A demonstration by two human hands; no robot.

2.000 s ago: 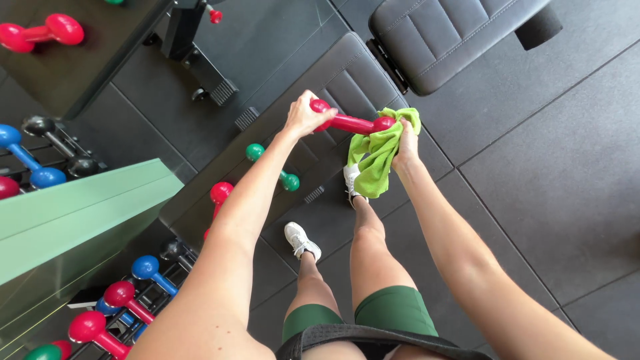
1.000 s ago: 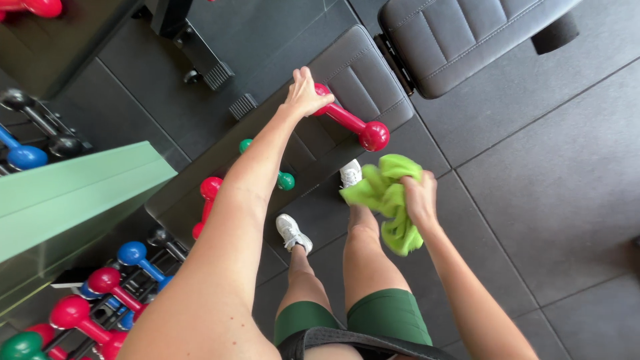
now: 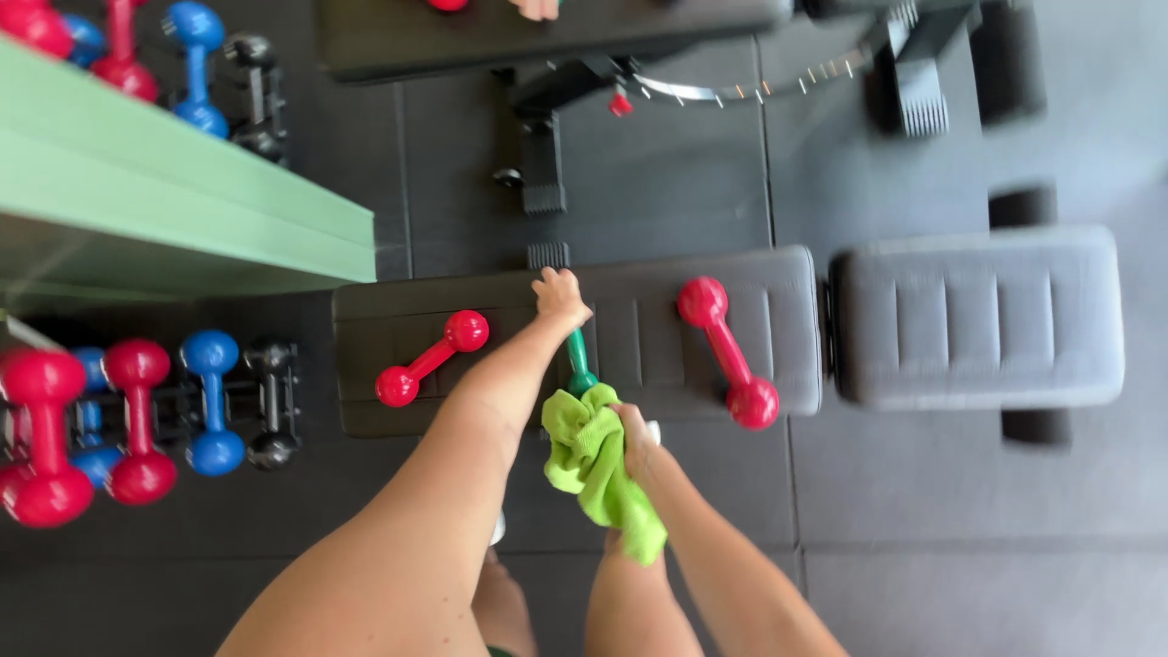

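My left hand [image 3: 561, 298] grips the far end of a green dumbbell [image 3: 578, 356], hiding that end. In my right hand [image 3: 636, 433] is a lime-green cloth [image 3: 591, 447], which touches the dumbbell's near end and hangs down below it. The green dumbbell is over the middle of a dark padded bench [image 3: 639, 338]; whether it rests on the pad I cannot tell. To its right on the same bench lies a red dumbbell [image 3: 728, 354], slanted. A smaller red dumbbell [image 3: 432, 359] lies to the left.
Racks at the left hold red, blue [image 3: 213, 401] and black dumbbells [image 3: 272, 401]. A pale green panel [image 3: 274, 210] juts in between them. Another bench [image 3: 584, 41] runs along the top, with part of someone's hand [image 3: 537, 7] on it. The bench's separate seat pad [image 3: 976, 319] is at right.
My left hand has let go of the red dumbbell, now lying on the bench, and taken hold of the green one. The cloth has come to the green dumbbell's end. The view has turned strongly.
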